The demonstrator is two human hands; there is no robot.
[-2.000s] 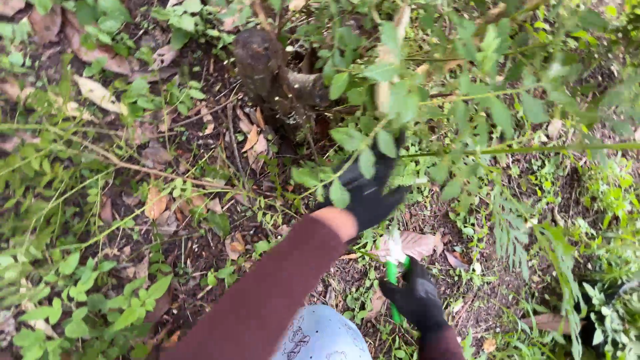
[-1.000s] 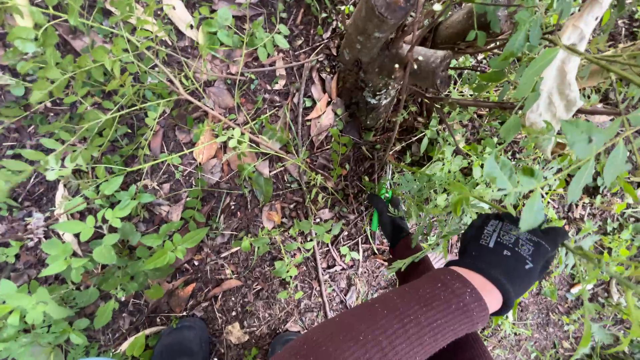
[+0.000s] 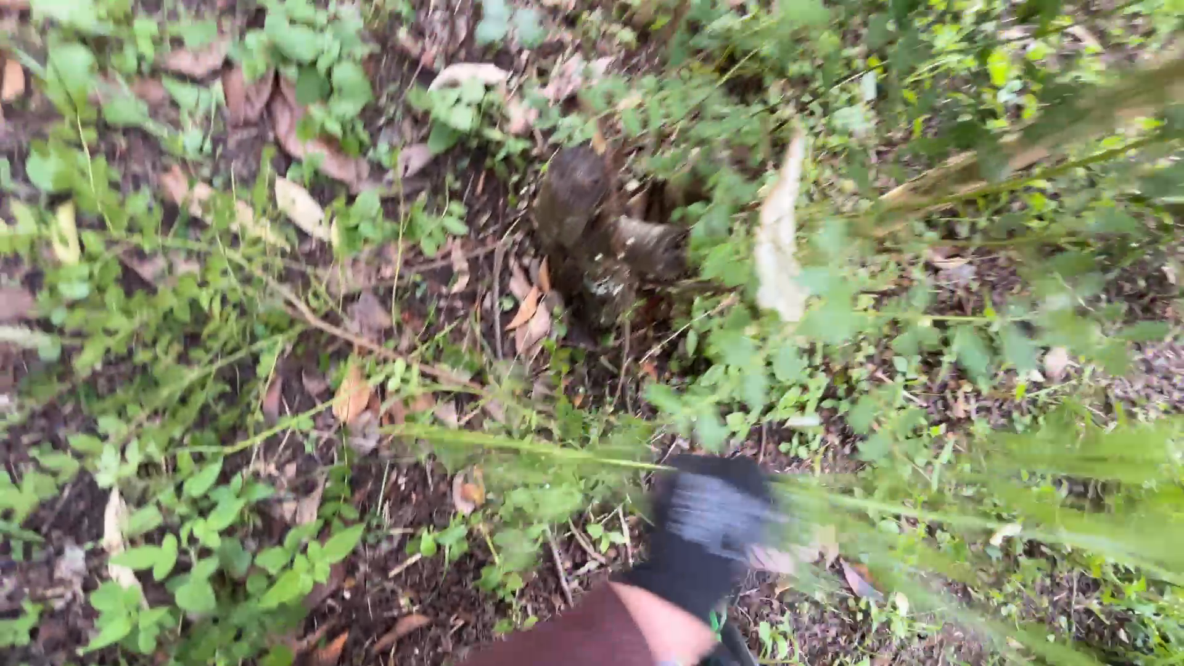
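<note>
My left hand (image 3: 708,518), in a black glove with grey writing and below a maroon sleeve, is shut on a thin green leafy stem (image 3: 546,449). The stem passes through the fist, its bare end pointing left and its blurred leafy part spreading right. Only a small dark part of my right hand (image 3: 731,647) shows at the bottom edge, under my left wrist. A bit of a green-handled tool (image 3: 717,618) shows beside it; the rest is hidden, so its hold cannot be told.
A stubby woody base with cut limbs (image 3: 601,231) stands above my left hand. A pale dry leaf (image 3: 780,231) hangs among leafy branches to the right. Low green plants (image 3: 203,546) and brown dead leaves (image 3: 351,393) cover the soil at left.
One second ago my right hand held the green-handled tool near the woody base; now it is mostly hidden below my left wrist. A long stem now trails from my left fist. The view has shifted.
</note>
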